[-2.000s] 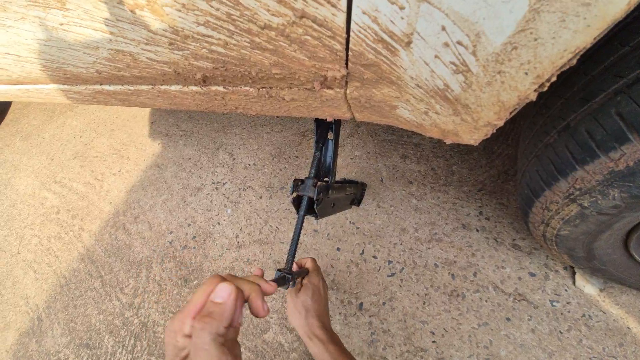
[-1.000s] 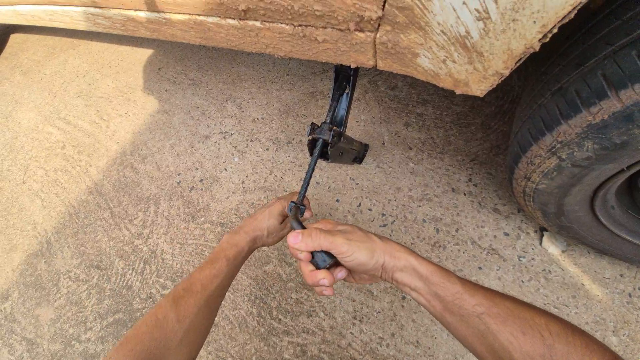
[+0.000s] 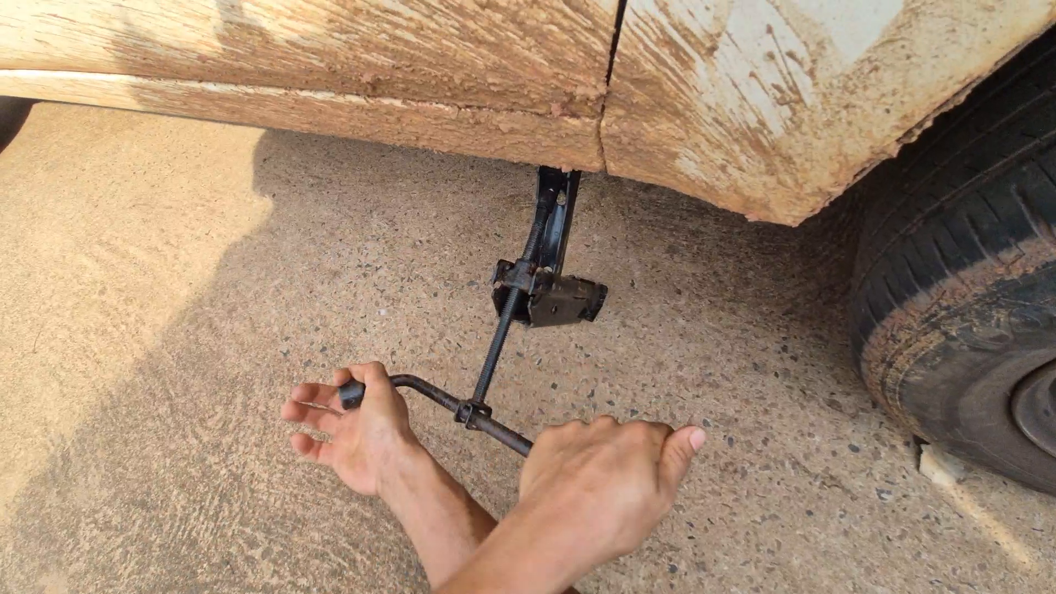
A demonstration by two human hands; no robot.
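Note:
A black scissor jack (image 3: pixel 557 301) stands under the muddy sill of a car (image 3: pixel 346 111). Its threaded screw rod (image 3: pixel 497 342) points toward me, with an L-shaped lug wrench (image 3: pixel 433 391) set crosswise through the end fitting. My forearms cross. My left hand (image 3: pixel 606 470), on the right, is closed over the wrench's right part, back of the hand up, thumb sticking out to the right. My right hand (image 3: pixel 359 429), on the left, has the socket end between thumb and palm; its other fingers are loosely spread. The jack's upper end is hidden under the sill.
A muddy tyre (image 3: pixel 965 297) stands at the right, with a pale stone-like piece (image 3: pixel 940 466) on the ground by it. The rough concrete ground (image 3: pixel 206 462) lies partly in shade. The body panel's lower edge hangs low above the jack.
The wrench has turned and now lies crosswise to the screw rod. My hands have moved apart to its two sides, and my forearms, uncrossed one second ago, now cross. The view has shifted.

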